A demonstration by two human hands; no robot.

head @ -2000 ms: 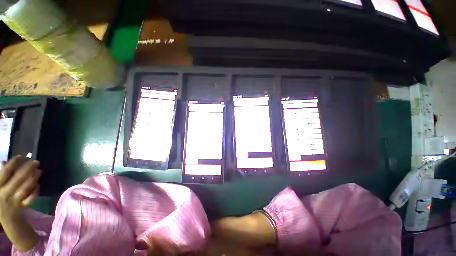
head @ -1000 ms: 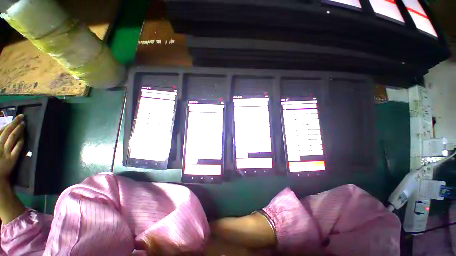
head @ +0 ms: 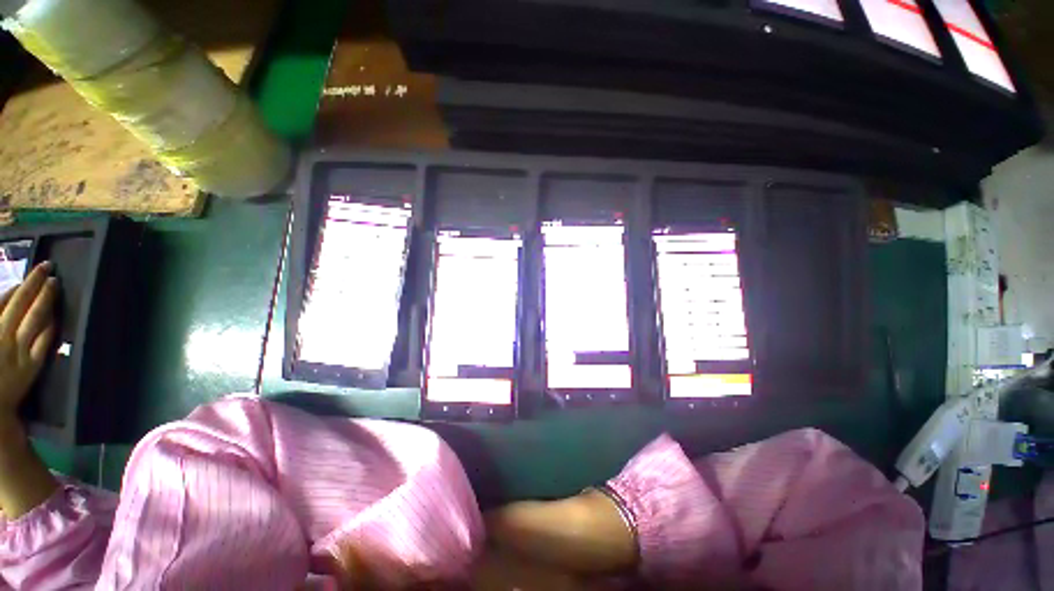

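Observation:
A black phone tray (head: 809, 185) lies in front of me. Several smartphones (head: 587, 306) with lit white screens lie in its slots, one per slot; the far right slot holds no phone. The rightmost phone (head: 703, 312) has an orange band low on its screen. My pink-sleeved arms rest at the near edge, touching no phone. My right hand (head: 543, 543) is dark and blurred at bottom centre, its fingers hidden; a thin band circles the wrist. Of my left hand (head: 376, 566) only a dark patch of skin shows below the sleeve, cut off by the picture's edge.
Another person's hand (head: 23, 335) is over a black tray (head: 104, 335) at far left. A tape-wrapped post (head: 162, 98) and wooden board (head: 69, 150) stand rear left. Stacked black trays (head: 693, 92) are behind. A white power strip (head: 965, 300) with plugs is right.
The other person's hand at far left has moved forward onto the phone in the left tray. A dark blurred shape now shows by the plugs at the right edge. My arms and the phones have not moved.

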